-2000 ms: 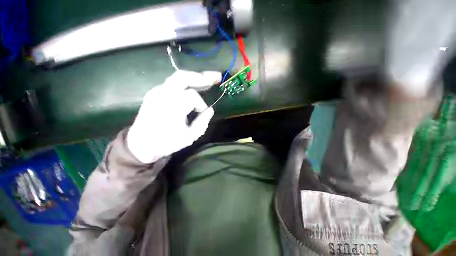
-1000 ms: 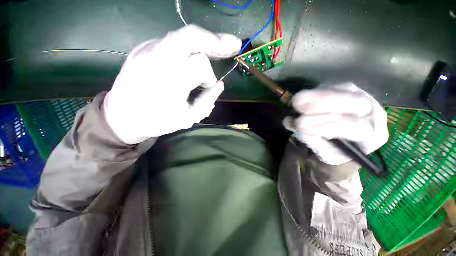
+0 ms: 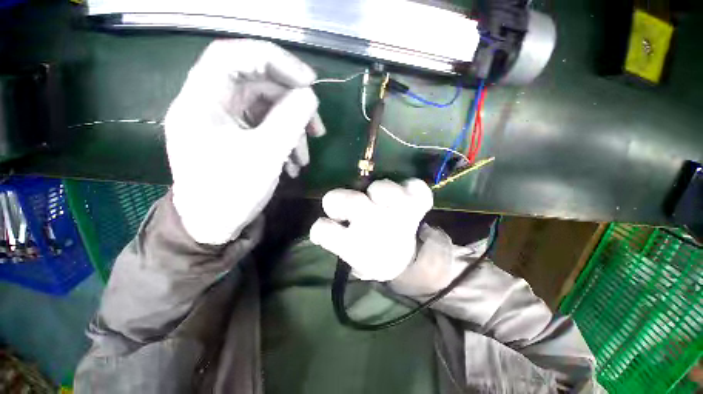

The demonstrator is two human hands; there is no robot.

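My gloved left hand (image 3: 235,131) pinches the thin solder wire (image 3: 339,80) between thumb and index finger; its end reaches the underside of the silver housing (image 3: 293,29). My gloved right hand (image 3: 378,227) holds the soldering iron (image 3: 371,138) upright, its tip at the same spot by the housing's lower edge. The circuit board (image 3: 465,172) stands edge-on on the mat, right of my right hand, with blue lead wires (image 3: 465,138), red lead wires (image 3: 476,135) and a white lead wire (image 3: 420,146) running to it. The motor (image 3: 533,48) is at the housing's right end.
The yellow sponge (image 3: 649,46) sits in a black holder at the upper right. A dark block (image 3: 29,115) is at the bench's left edge and a black object (image 3: 688,192) at its right edge. A blue basket (image 3: 58,265) and green baskets (image 3: 632,296) are below the bench.
The iron has moved from the circuit board up and left to the housing's lower edge. The solder wire has moved there too. The board is now edge-on and away from my left hand.
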